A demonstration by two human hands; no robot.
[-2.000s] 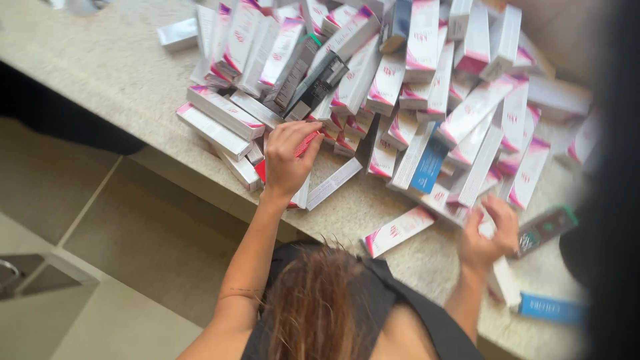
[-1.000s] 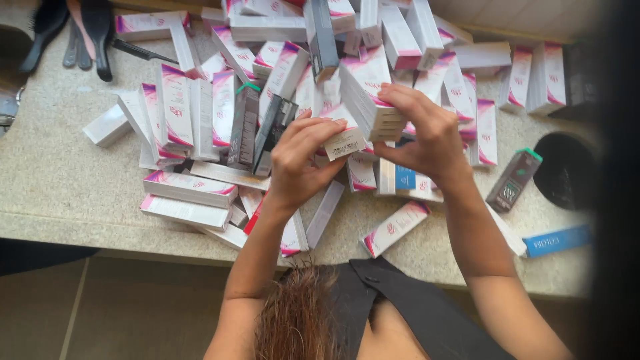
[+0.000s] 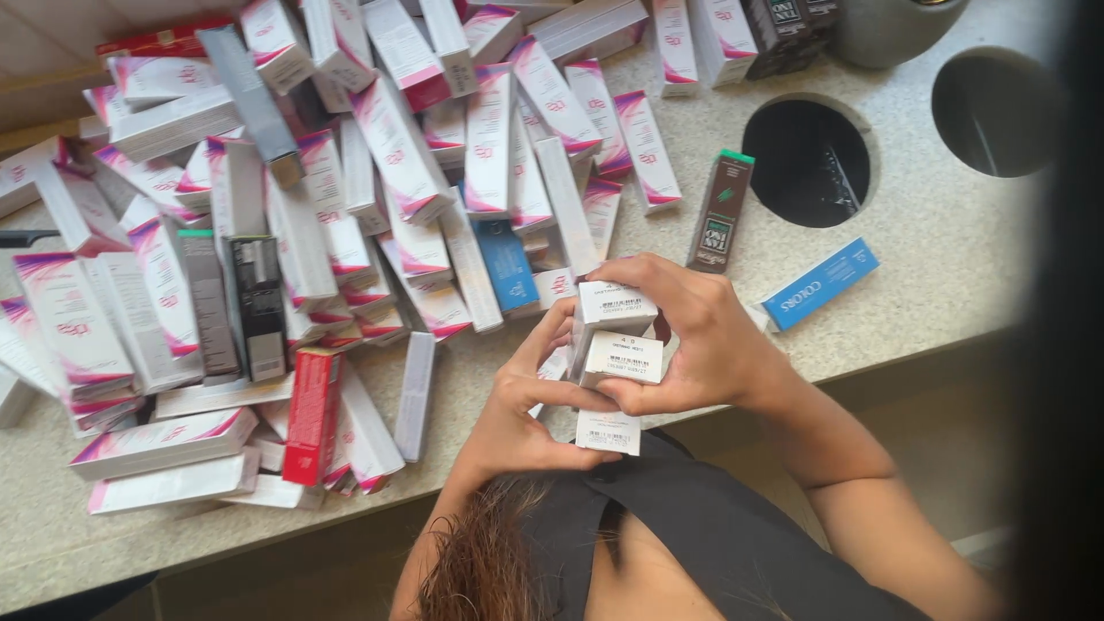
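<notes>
In the head view my left hand (image 3: 535, 397) grips a white carton (image 3: 609, 434) with its printed end turned up, low at the front of the counter. My right hand (image 3: 699, 336) grips two more white cartons stacked one above the other, an upper one (image 3: 616, 304) and a lower one (image 3: 624, 359). The three carton ends line up in a column between my hands. Left of my hands lies a heap of narrow white and pink cartons (image 3: 398, 155). A red carton (image 3: 312, 417) and a dark carton (image 3: 257, 309) rest at the heap's near side.
The speckled stone counter (image 3: 940, 259) has two round holes, the nearer one (image 3: 806, 159) dark inside. A brown carton with a green end (image 3: 723, 211) and a blue carton (image 3: 819, 285) lie to the right. The counter's front edge runs close below my hands.
Two seconds ago my hands were apart; now they are together holding cartons. The white and pink carton that lay singly near the front edge is no longer plainly seen. The view has shifted.
</notes>
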